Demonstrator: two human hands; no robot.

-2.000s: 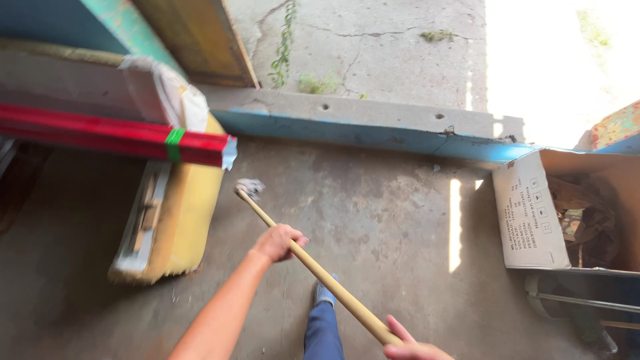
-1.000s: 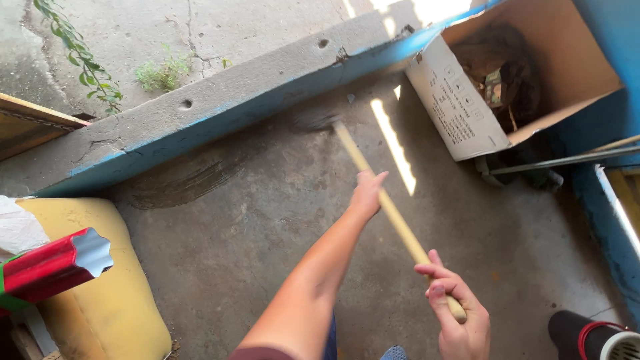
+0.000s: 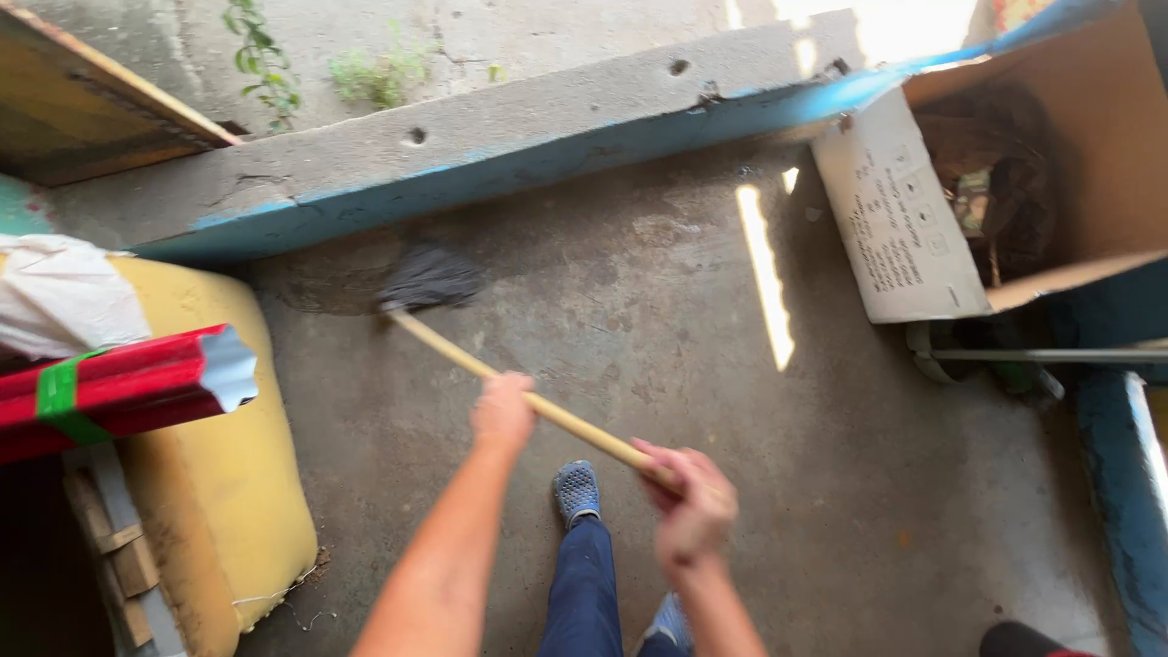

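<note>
A mop with a wooden handle [image 3: 584,431] slants across the floor in front of me. My left hand [image 3: 504,411] is closed around the middle of the handle. Nearer its upper end, my right hand [image 3: 689,497] grips it. The dark, stringy mop head [image 3: 429,276] lies on the concrete floor [image 3: 584,338], close to the blue side of the raised sill [image 3: 511,155]. It is blurred, and the floor around it looks darker, with streaks.
Left stand a yellow padded block [image 3: 219,365], a white cloth [image 3: 68,292] and a red ribbed bundle [image 3: 137,388] with green tape. At right, an open cardboard box [image 3: 903,219] holds dark material above a metal bar [image 3: 1040,355]. My clogs [image 3: 578,493] are on the floor below.
The mop head has moved left along the sill from its place one second ago, and the handle now slants more. Both hands have stayed on the handle. The view has shifted.
</note>
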